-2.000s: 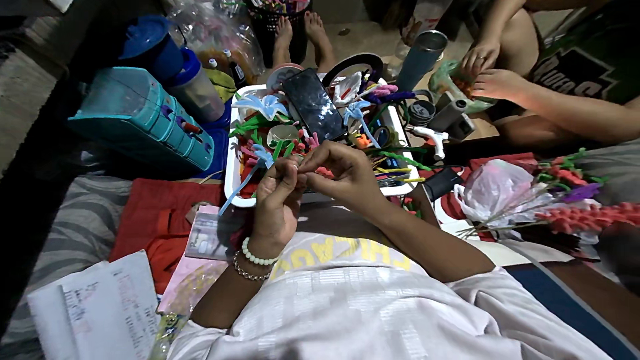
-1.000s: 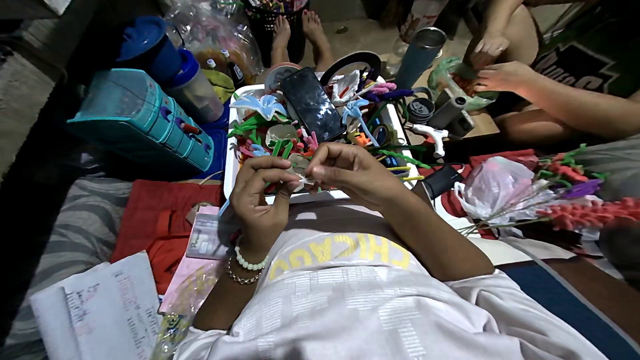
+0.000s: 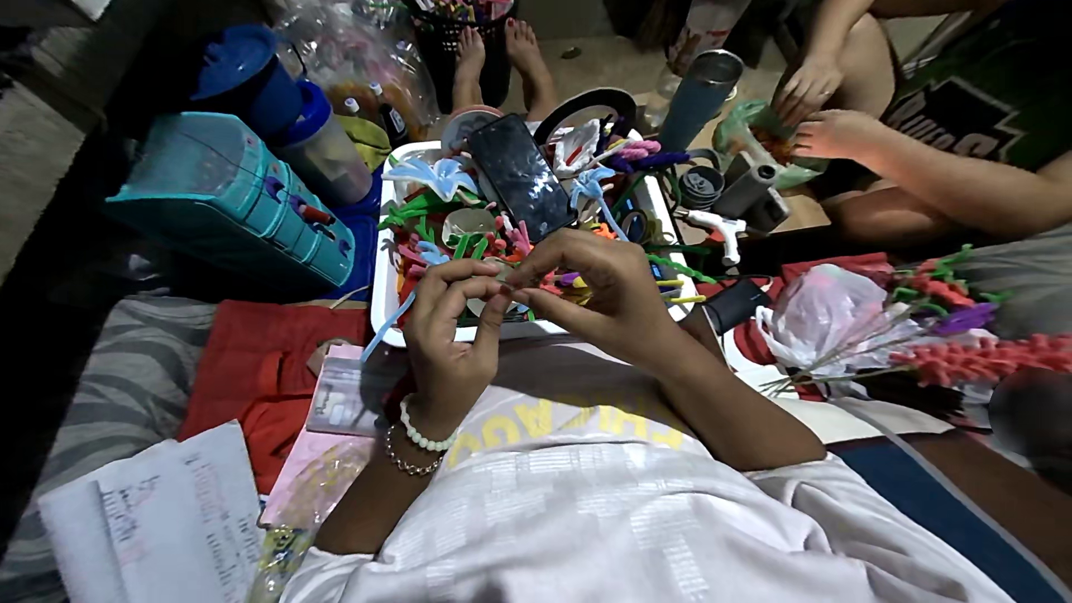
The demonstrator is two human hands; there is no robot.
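Observation:
My left hand [image 3: 456, 322], with beaded bracelets at the wrist, and my right hand [image 3: 599, 293] meet fingertip to fingertip over the near edge of a white plastic tray [image 3: 387, 293]. Something small is pinched between them; it is too small to name. Fuzzy pipe-cleaner pieces in several colours fill the tray, with a light blue pipe-cleaner flower [image 3: 440, 176] at the back left and another blue one [image 3: 591, 186] farther right. A dark smartphone [image 3: 523, 176] lies on top of the pieces. A light blue stem [image 3: 387, 327] slants past the left side of my left hand.
A teal drawer box [image 3: 243, 201] and a blue-lidded container [image 3: 327, 151] stand left. Right of the tray are a tumbler [image 3: 699, 96], a white glue gun [image 3: 716, 230], a plastic bag [image 3: 829, 314] and red pipe-cleaner flowers [image 3: 988, 356]. Another person's hands [image 3: 816, 109] are at a green bag. Papers [image 3: 159, 519] lie lower left.
My hands stay together above the tray's near edge, their fingers shifted. The other person's upper hand has moved between frames near the green bag.

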